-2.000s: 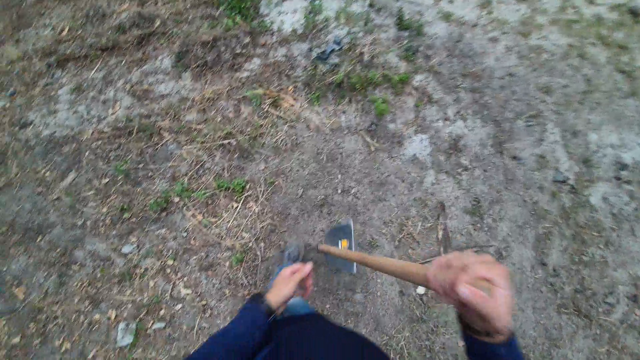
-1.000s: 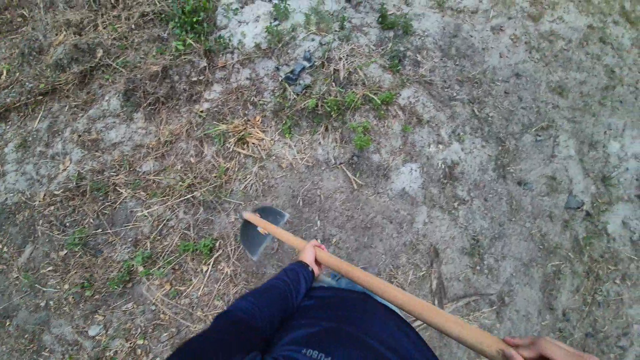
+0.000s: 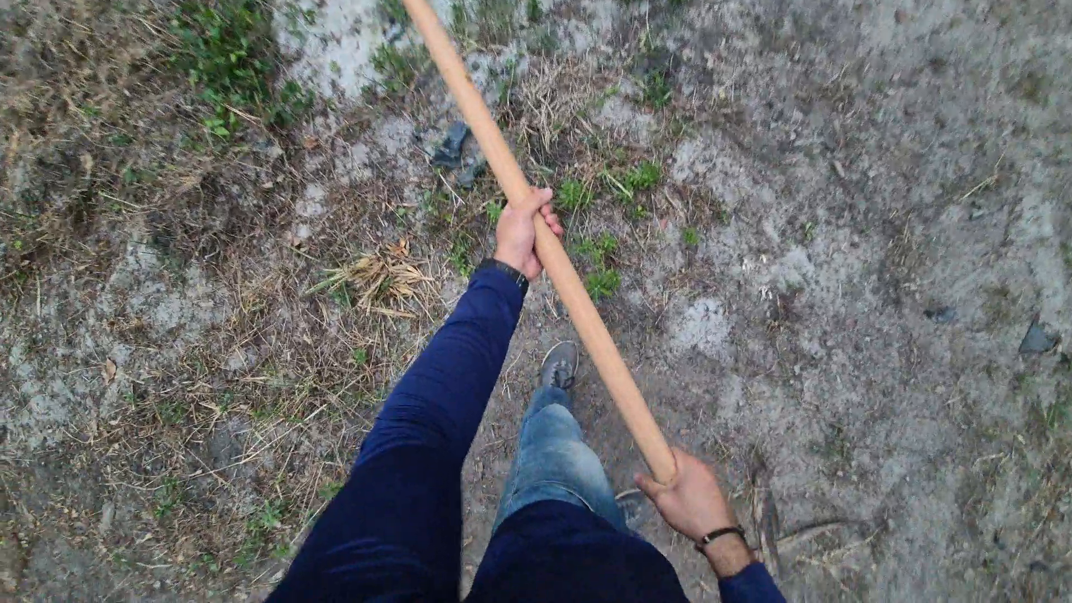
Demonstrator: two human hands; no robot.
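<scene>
A long wooden hoe handle (image 3: pixel 586 314) runs from the top edge, left of centre, down to the lower right. My left hand (image 3: pixel 526 233) is closed around it near its middle, the arm stretched forward. At its lower end my right hand (image 3: pixel 688 494) grips the butt. The metal blade lies outside the view past the top edge.
Dry ground with straw and weeds spreads all round. A dark stone-like piece (image 3: pixel 452 144) lies left of the handle, a grey stone (image 3: pixel 1038 338) at the far right. A clump of dry grass (image 3: pixel 387 280) and a leafy plant (image 3: pixel 230 67) are on the left. My shoe (image 3: pixel 559 365) points forward.
Both hands have moved forward with the handle, which is now steeper across the view. The blade, seen low near the body in the earlier frames, has gone out of view.
</scene>
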